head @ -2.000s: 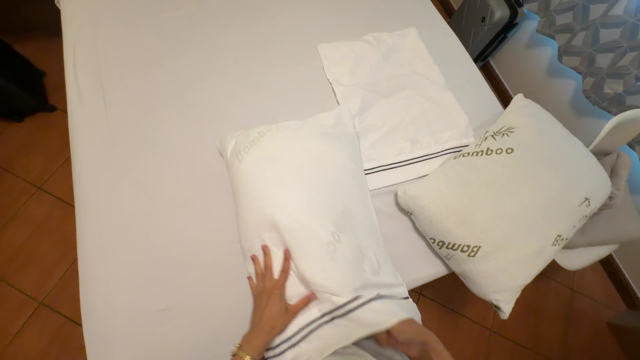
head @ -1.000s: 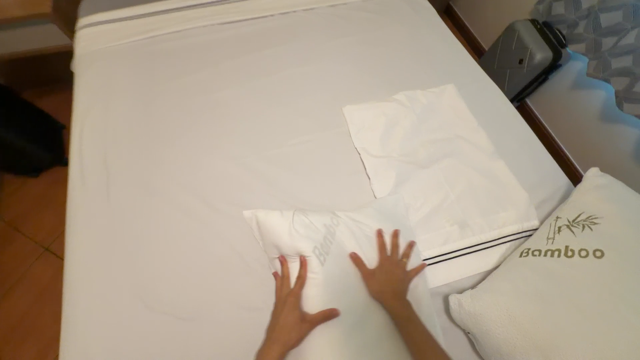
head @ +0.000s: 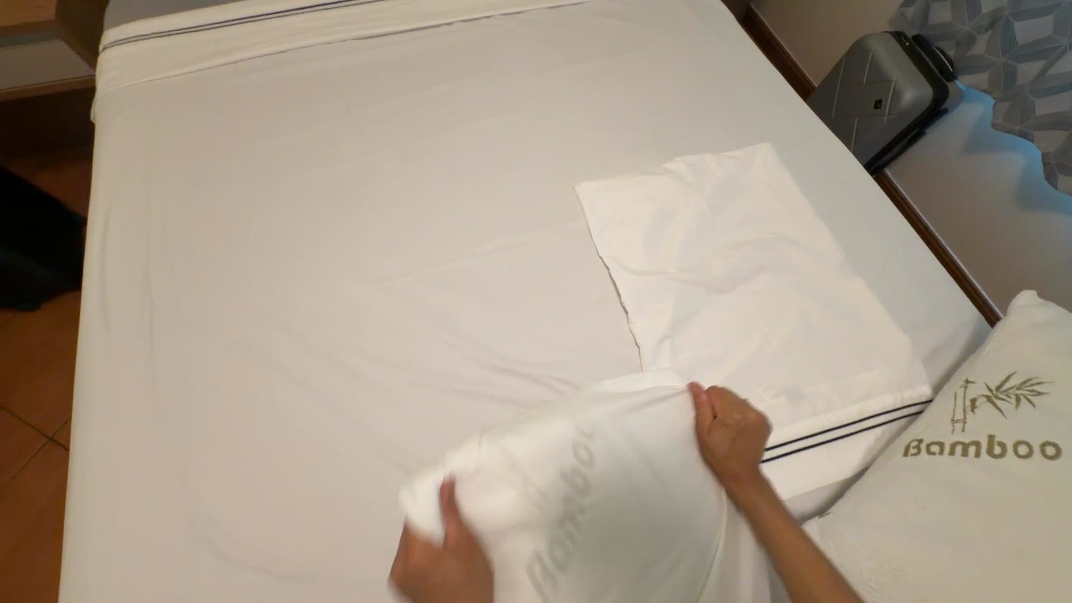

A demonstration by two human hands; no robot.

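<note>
A pillow in a thin white pillowcase (head: pixel 620 502) is at the bottom centre, its printed pattern showing faintly through the cloth. My left hand (head: pixel 444 544), blurred, grips the pillow's left corner with the thumb on top. At the other corner, my right hand (head: pixel 730 431) is closed on the bunched cloth. Just beyond, a flat white pillowcase with dark double stripes (head: pixel 745 276) lies on the bed. A bare pillow with a bamboo print (head: pixel 963 519) sits at the lower right. The lower end of the held pillow is out of view.
The bed wears a pale sheet (head: pixel 335 251), with a striped white band (head: pixel 251 38) folded across its far end. A grey suitcase (head: pixel 879 96) stands by the wall on the right. Something black (head: pixel 38 243) is on the tiled floor (head: pixel 33 469) at the left.
Two seconds ago my hands were at the pillow's striped near end. A second ago they lay spread on its far part; now they hold its two far corners, which look lifted. The view has shifted.
</note>
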